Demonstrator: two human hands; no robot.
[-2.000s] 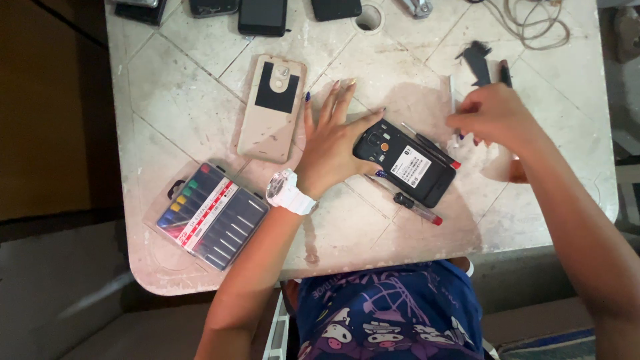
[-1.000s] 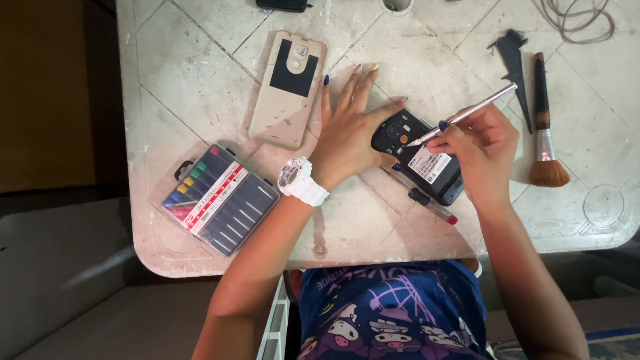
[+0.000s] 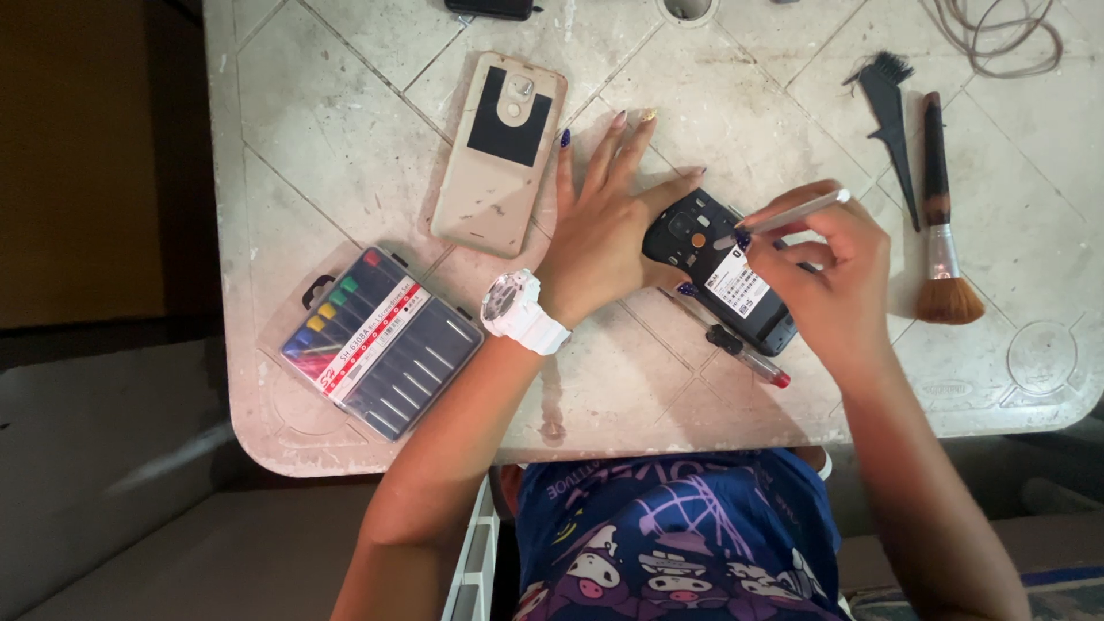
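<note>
A black smartphone with its back cover off [image 3: 759, 323] lies tilted on the table, a white label on its back. My left hand [image 3: 608, 228], with a white watch at the wrist, presses flat and holds the phone's upper left edge between thumb and forefinger. In my right hand [image 3: 828, 259] is a slim silver tool [image 3: 798, 211], its flat tip on the phone near the label and the round copper-coloured spot. A screwdriver with a clear and red handle [image 3: 750, 356] lies along the phone's lower left side.
Left of my left hand lies a beige phone back cover [image 3: 483, 203], with a screwdriver set in a clear case [image 3: 414, 345] below it. A black tint brush [image 3: 893, 142] and a makeup-style brush [image 3: 938, 216] lie right. A thin cable [image 3: 992, 39] is coiled at the upper right.
My right hand was at the brushes two seconds ago; it then came left to the phone with the silver tool. Since one second ago the tool lies flatter. My left hand stays on the phone.
</note>
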